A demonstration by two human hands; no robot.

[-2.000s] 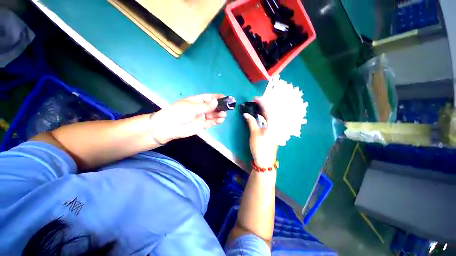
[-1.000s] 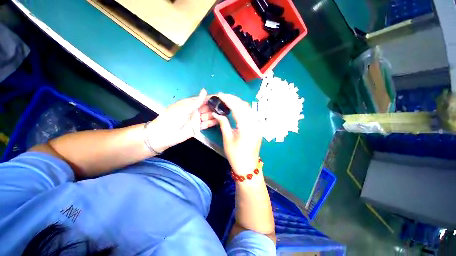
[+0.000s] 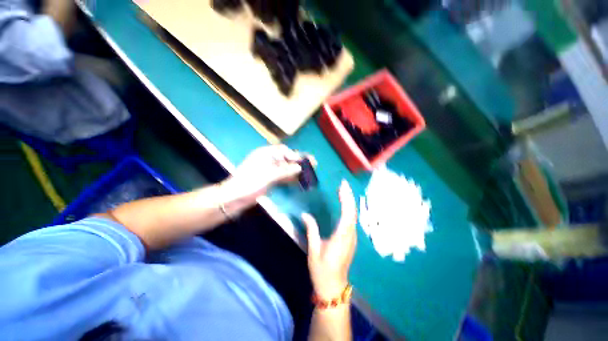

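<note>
My left hand (image 3: 267, 172) holds a short black part (image 3: 307, 174) between thumb and fingers, above the green bench near its front edge. My right hand (image 3: 333, 243) is a little to the right, apart from the part, with thumb and fingers spread and nothing in it. A heap of small white pieces (image 3: 396, 213) lies on the bench just right of my right hand. A red bin (image 3: 357, 152) behind the heap holds black parts (image 3: 393, 136). The picture is blurred, so details of the held part cannot be told.
Cardboard sheets (image 3: 257, 100) lie on the bench at the back left, with a cluster of black parts (image 3: 300, 50) on top. Another person's sleeve (image 3: 33, 46) shows at the upper left. A blue crate (image 3: 127, 190) stands below the bench edge at left.
My hands have come apart: my left hand keeps the black part and my right hand has opened. The view has turned, bringing the black parts on the cardboard into sight.
</note>
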